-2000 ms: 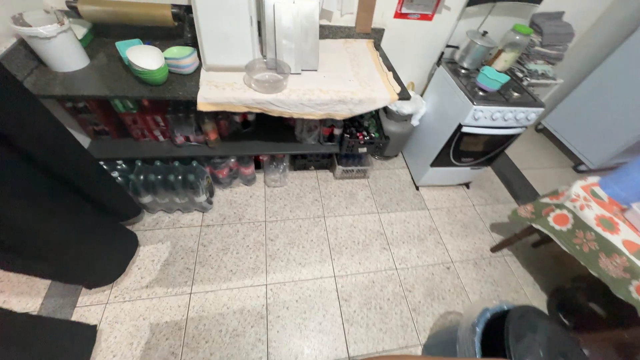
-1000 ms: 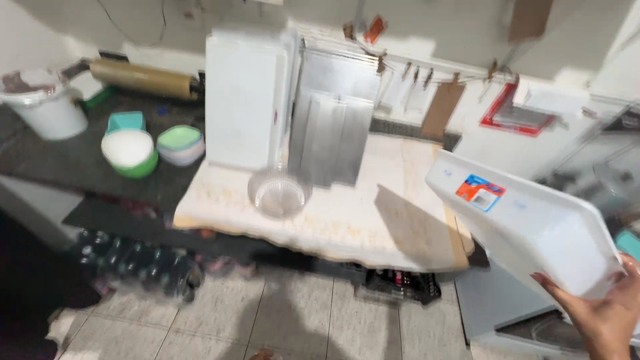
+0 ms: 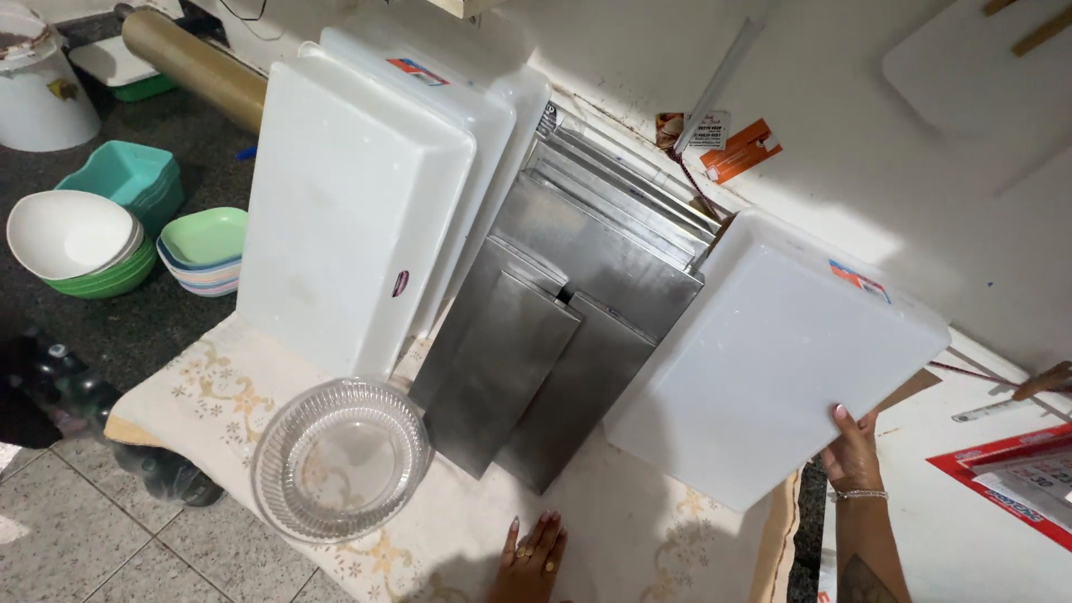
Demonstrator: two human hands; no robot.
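My right hand [image 3: 852, 456] grips the right edge of a white plastic bin [image 3: 779, 352], which stands on end against the wall, its base facing me. Low in the view, my left hand [image 3: 533, 557] is over the patterned tablecloth [image 3: 687, 536], fingers together, apparently holding nothing. Between the held bin and a row of similar upright white bins [image 3: 352, 209] lean several metal baking pans [image 3: 603, 243]. A clear fluted plastic container [image 3: 342, 461] sits on the cloth in front of the left bins.
White and green bowls [image 3: 84, 243], teal containers [image 3: 134, 180] and pastel dishes [image 3: 205, 251] stand on the dark counter at left, with a white bucket [image 3: 46, 92] and brown paper roll [image 3: 193, 67] behind. Bottles [image 3: 159, 469] are below. A red-framed calendar [image 3: 1022, 481] is at right.
The white bin in my right hand has moved from the right side to beside the metal pans, standing on end. My left hand has come into view. The view is closer to the counter.
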